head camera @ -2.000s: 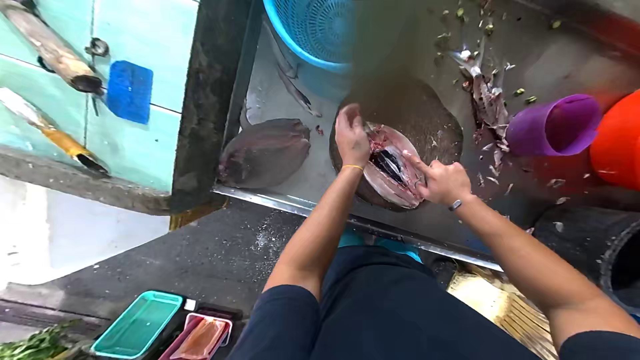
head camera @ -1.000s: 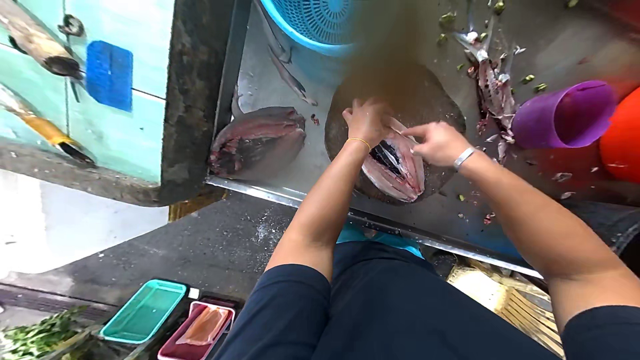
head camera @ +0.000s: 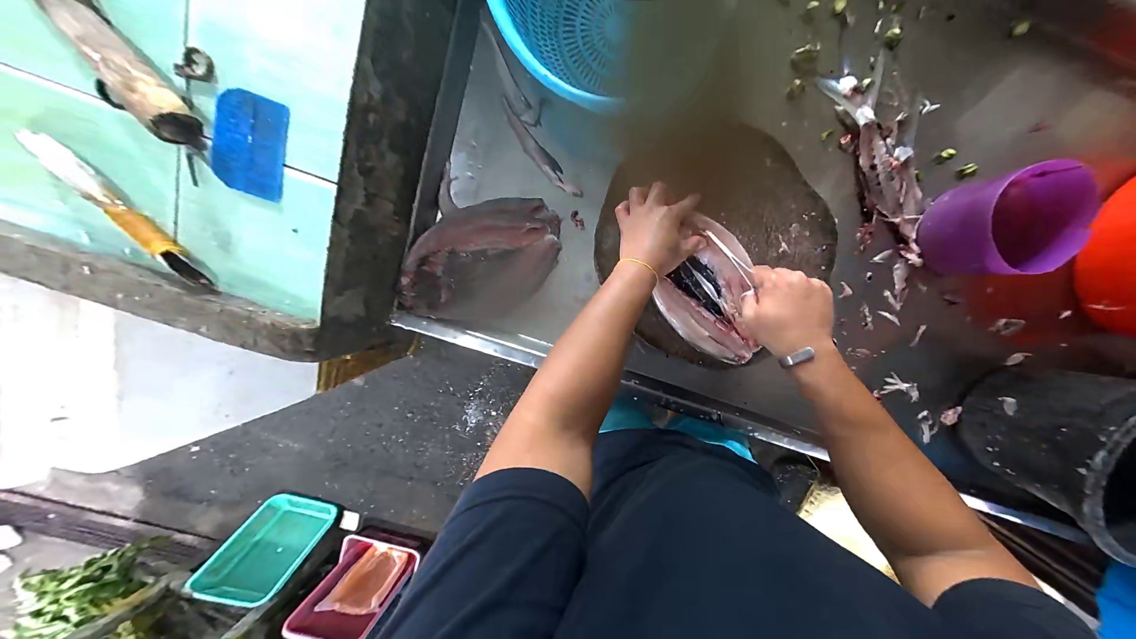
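An opened fish (head camera: 701, 328) lies on a round, dark chopping block (head camera: 794, 217), its black-lined belly cavity facing up. My left hand (head camera: 657, 229) rests on the upper left end of the fish, fingers spread over it. My right hand (head camera: 788, 309) is closed at the right edge of the fish, around the end of a thin pale strip (head camera: 729, 255) that stretches toward my left hand. Whether the strip is flesh or a tool cannot be told. Another split fish (head camera: 484, 253) lies on the metal tray to the left of the block.
A blue plastic basket (head camera: 568, 67) stands behind the block. Right of it lie fish bones and scraps (head camera: 887, 173), a purple container (head camera: 1003, 217) and an orange one (head camera: 1109, 257). The tray's metal rim (head camera: 524, 351) runs in front. A brush (head camera: 133, 226) lies on the tiled counter at left.
My right hand has moved from an extended finger on the fish to a closed grip, and now sits farther from my left hand than one second ago, with the pale strip stretched between them.
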